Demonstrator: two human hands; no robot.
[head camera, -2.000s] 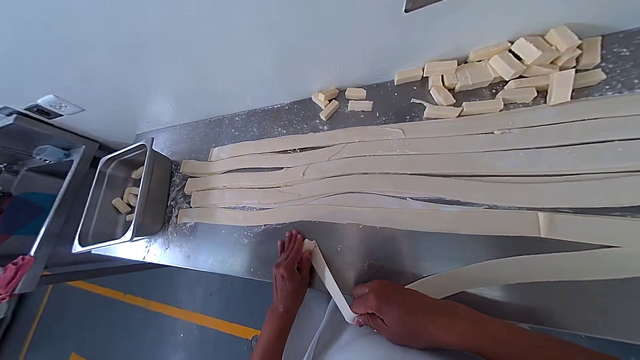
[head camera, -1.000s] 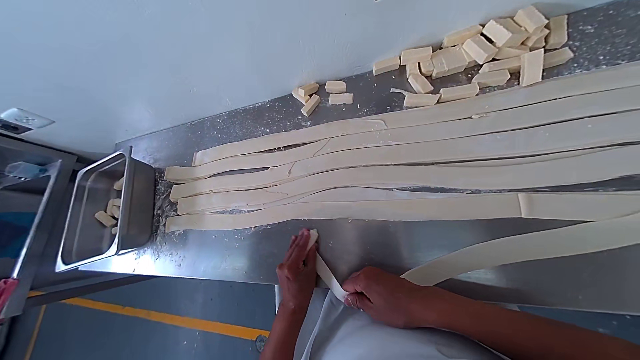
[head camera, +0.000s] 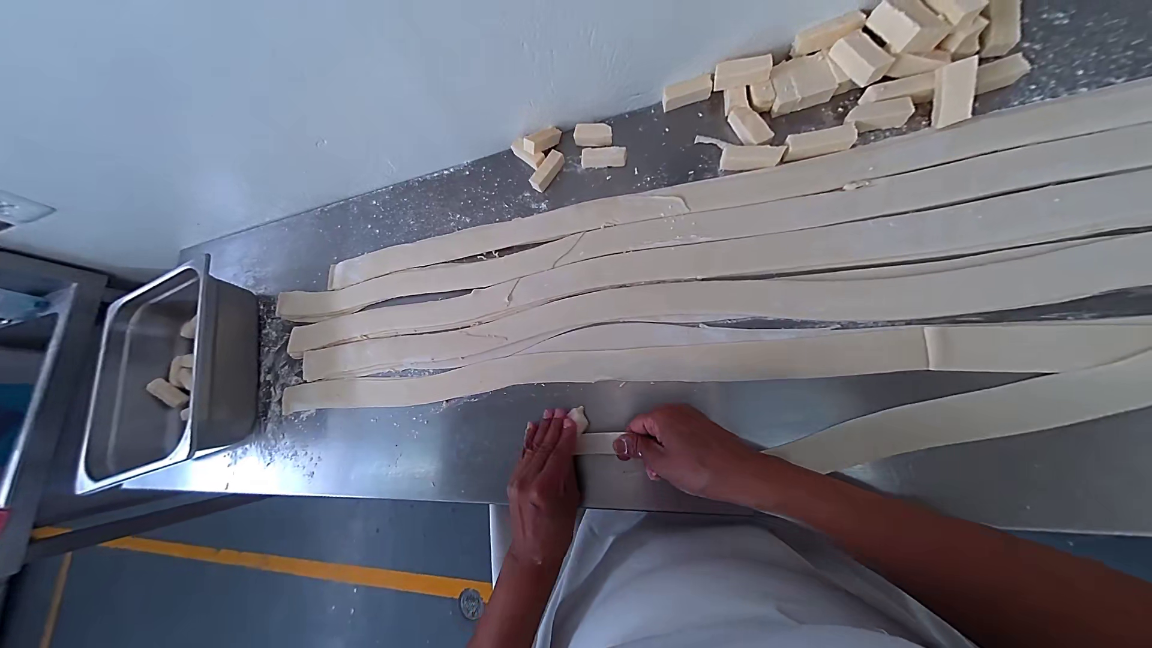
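Note:
A dough strip (head camera: 601, 444) runs between my two hands near the front edge of the steel table. My left hand (head camera: 544, 477) lies on its left end with the fingers close together, and a small bit of dough pokes out past the fingertips. The fingers of my right hand (head camera: 675, 450) pinch the strip a little to the right. From behind my right forearm another length of dough (head camera: 972, 414) runs to the right; whether it joins the held piece is hidden. Several long flat dough strips (head camera: 720, 358) lie side by side behind my hands.
Pale rectangular blocks (head camera: 801, 85) are piled along the wall at the back right, with a smaller group (head camera: 543, 139) to their left. A deep steel pan (head camera: 225, 360) with several blocks inside stands at the table's left end. Loose flour dusts the steel table (head camera: 396, 459).
The strip between my hands was slanted over the table edge and now lies nearly level on the table. My right hand has moved up onto the table, beside my left.

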